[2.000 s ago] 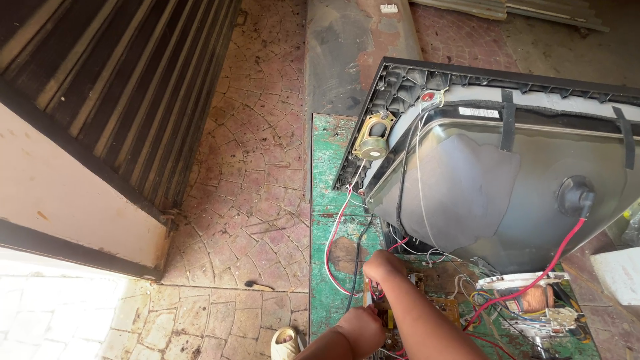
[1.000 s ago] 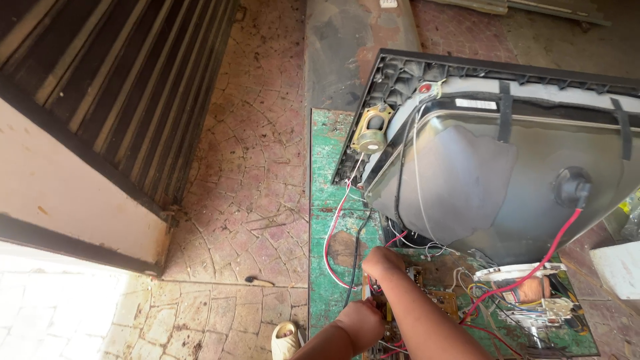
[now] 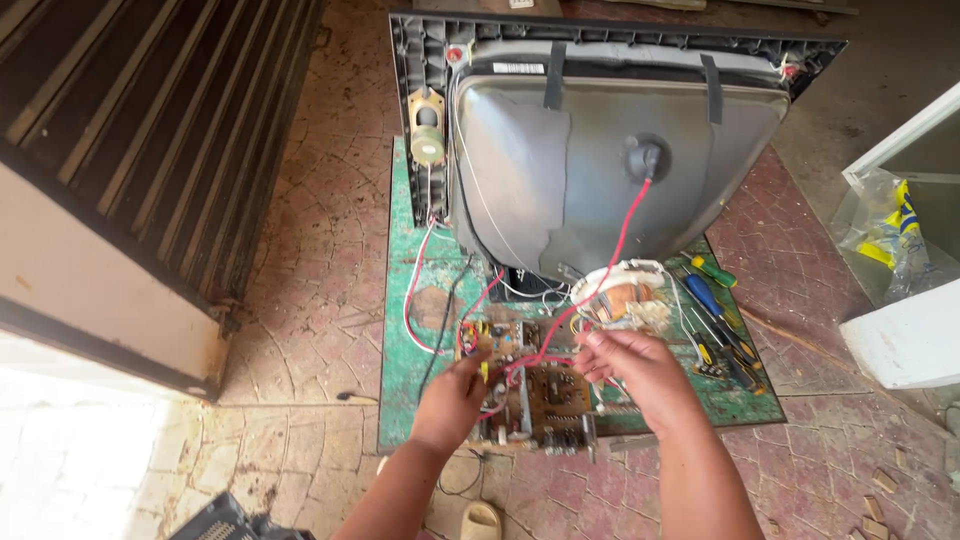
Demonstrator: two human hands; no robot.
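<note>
My left hand (image 3: 452, 399) rests at the left edge of a brown circuit board (image 3: 559, 394) with wires and components; its fingertips are partly over the board, and any grip is unclear. My right hand (image 3: 634, 367) is raised beside the board's right side, thumb and fingers close together near thin wires; whether it pinches one cannot be told. Behind them a CRT television tube (image 3: 525, 165) stands in its black plastic frame. A red anode cable (image 3: 622, 232) runs from the tube's cap to the board. The deflection yoke and tube neck (image 3: 626, 300) lie right of centre. A speaker (image 3: 427, 131) is on the frame's left.
Several screwdrivers (image 3: 701, 292) and pliers (image 3: 739, 345) lie at the right of the worn green tabletop (image 3: 405, 382). A slatted metal gate (image 3: 135, 150) stands left. A plastic bag (image 3: 896, 232) is at the right, and a black plastic part (image 3: 225, 521) is at lower left.
My hands were close together at the board's left side; now they are apart, the right one farther right near the yoke. The view has shifted right, bringing the screwdrivers into sight.
</note>
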